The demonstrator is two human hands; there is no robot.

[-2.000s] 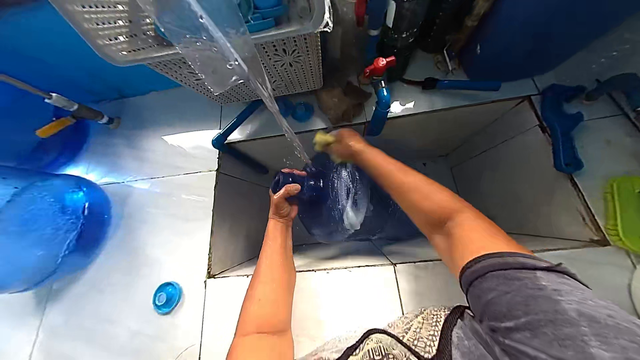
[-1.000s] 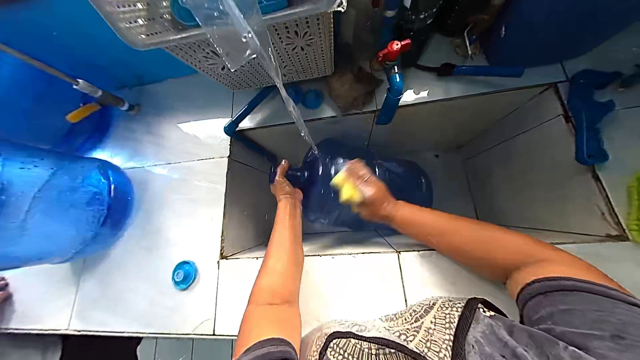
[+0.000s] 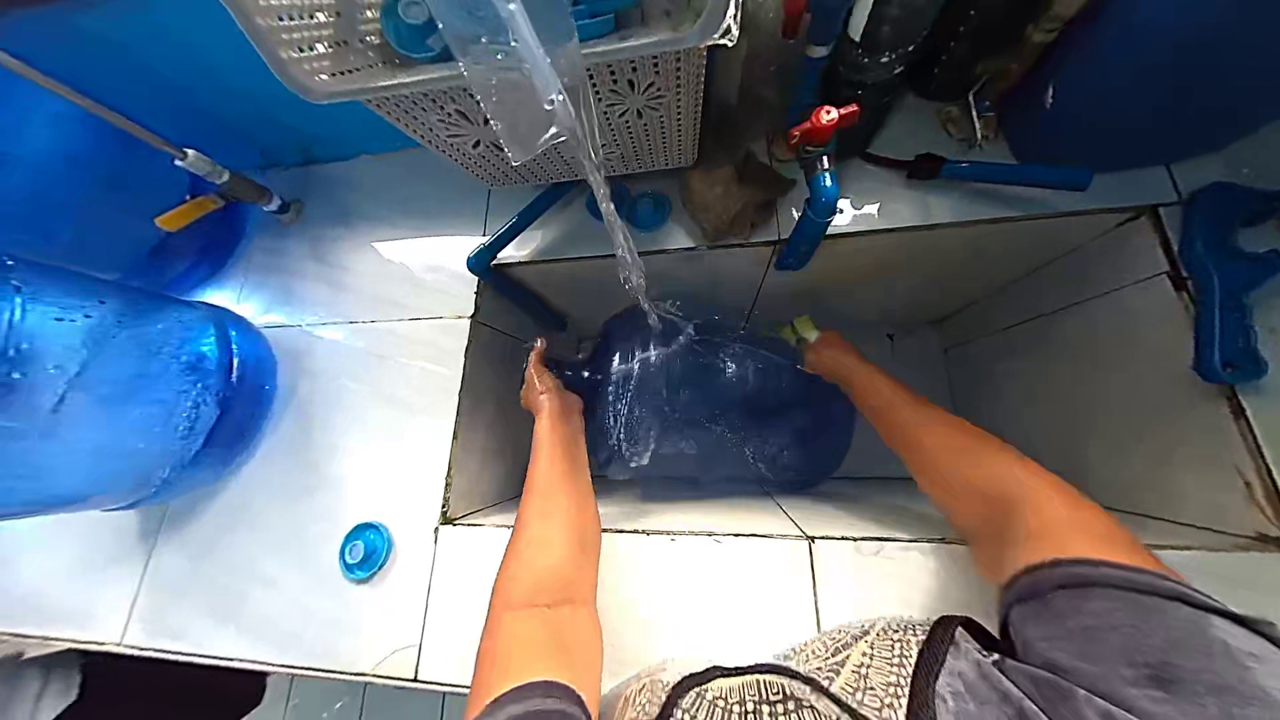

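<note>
A large blue plastic water jug [image 3: 720, 400] lies on its side in a tiled basin, its neck to the left. My left hand [image 3: 550, 380] is at the neck's mouth, fingers around its end. My right hand [image 3: 832, 356] holds a yellow-green sponge [image 3: 798, 330] at the jug's far side, near its base. A stream of water [image 3: 610, 205] falls from above, past a clear plastic sheet, onto the jug's shoulder and runs down its side.
A second blue jug [image 3: 120, 385] lies on the tiled counter at left, near a blue cap [image 3: 365, 551]. Behind the basin [image 3: 1080, 400] stand a plastic basket [image 3: 640, 110] with blue caps and a red-handled tap [image 3: 822, 130]. A blue plastic handle [image 3: 1225, 290] lies at right.
My right hand with the sponge has moved right along the jug, from near its shoulder toward its base. My left hand has stayed at the neck.
</note>
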